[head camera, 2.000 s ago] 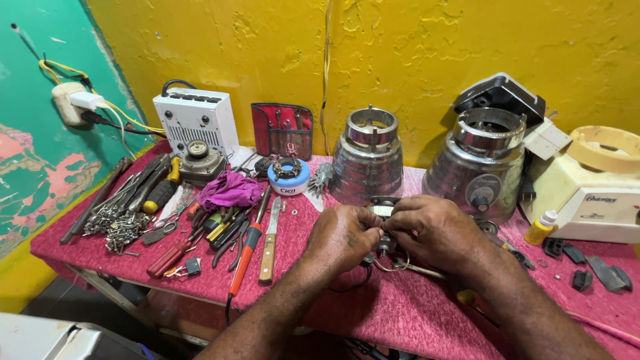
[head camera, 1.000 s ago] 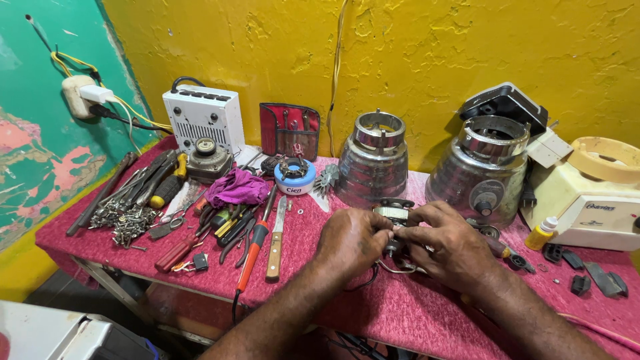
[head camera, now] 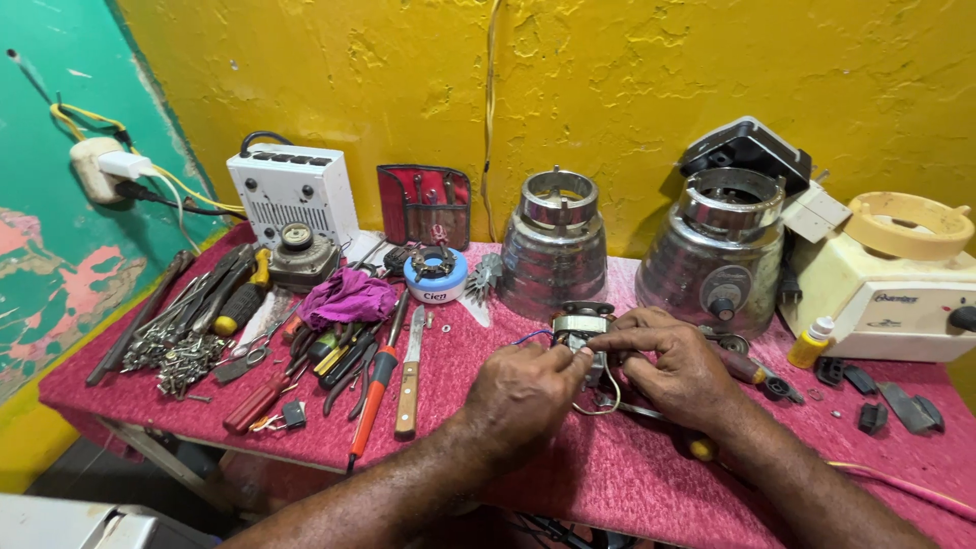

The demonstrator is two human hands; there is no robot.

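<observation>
A small electric motor (head camera: pixel 581 326) with a metal core and loose wires stands on the pink cloth in front of the left chrome blender base (head camera: pixel 555 255). My left hand (head camera: pixel 526 393) grips its near left side, thumb and index fingertip on the metal part. From the right, my right hand (head camera: pixel 671 366) touches the same motor with its fingertips; its lower fingers are curled, and whether they hold anything is hidden. A white wire (head camera: pixel 616 393) loops out between the hands, and a blue wire (head camera: pixel 534 335) sticks out to the left.
Left of my hands lie a wooden-handled knife (head camera: pixel 408 389), a soldering iron (head camera: pixel 375 396), pliers, screwdrivers and a pile of screws (head camera: pixel 187 366). A second chrome blender base (head camera: pixel 713 259), a cream blender base (head camera: pixel 877 305) and a yellow bottle (head camera: pixel 810 343) stand at the right.
My right hand's fingers have shifted on the motor, and more of the motor shows between my hands than two seconds ago.
</observation>
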